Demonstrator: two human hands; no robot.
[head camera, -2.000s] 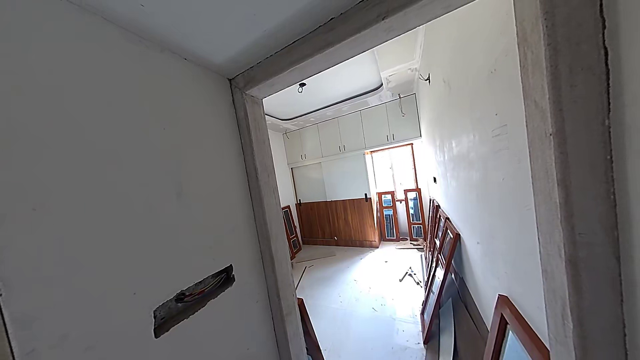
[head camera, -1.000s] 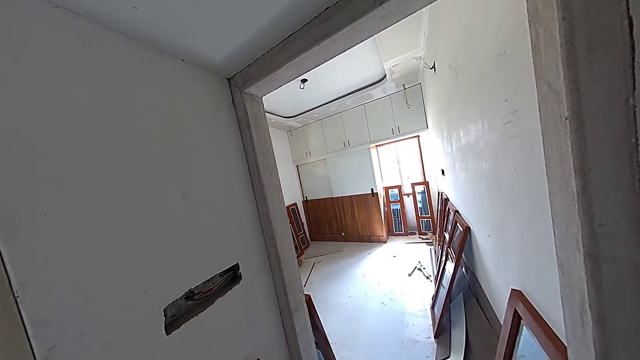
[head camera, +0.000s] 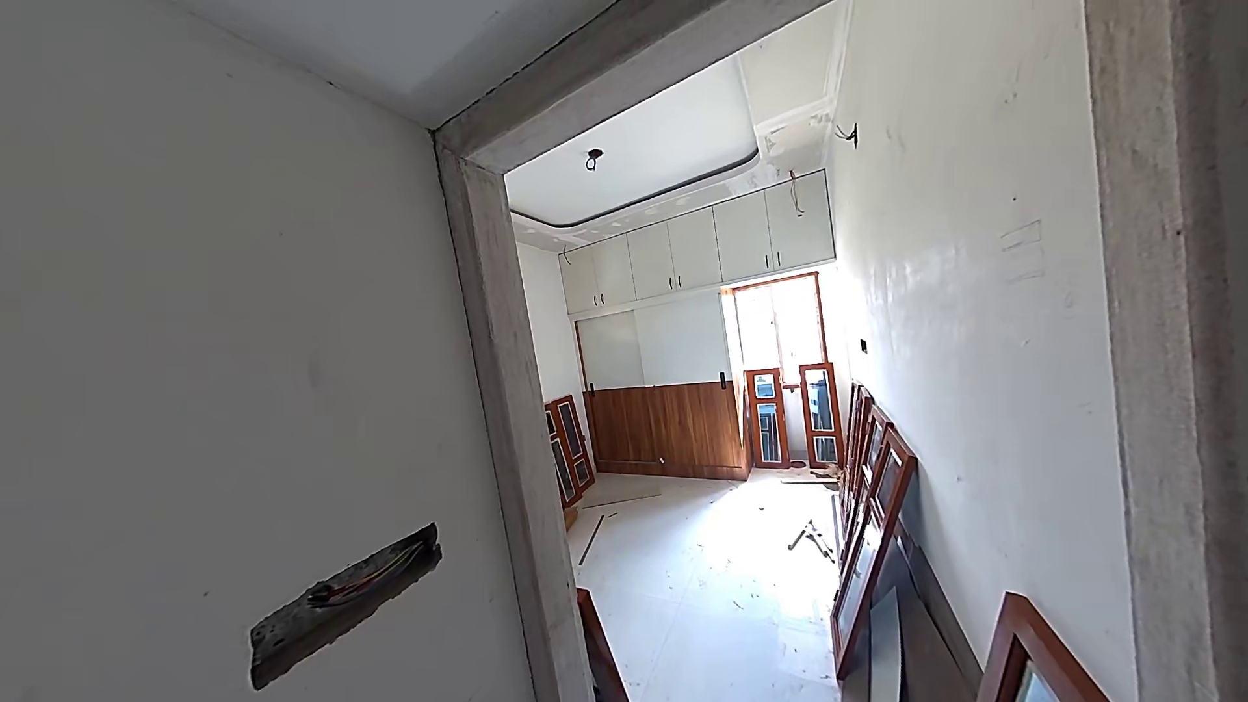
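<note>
Neither my left hand nor my right hand shows in the head view, so what they hold or touch is hidden. Before me stands a bare grey door frame (head camera: 507, 409), tilted in the view. To its left, a rough slot (head camera: 341, 604) cut in the white wall has loose electrical wires (head camera: 375, 577) in it. Through the doorway, several reddish-brown wooden window sashes (head camera: 882, 526) with glass lean against the right wall. One more sash (head camera: 1024, 624) stands nearer, at the bottom right.
A wardrobe with wood-grain lower panels (head camera: 668, 427) and white overhead cabinets (head camera: 682, 255) fills the far wall beside a bright window (head camera: 780, 327). Glazed sashes (head camera: 821, 414) stand below the window. Debris (head camera: 811, 541) and thin strips (head camera: 592, 538) lie on the pale floor.
</note>
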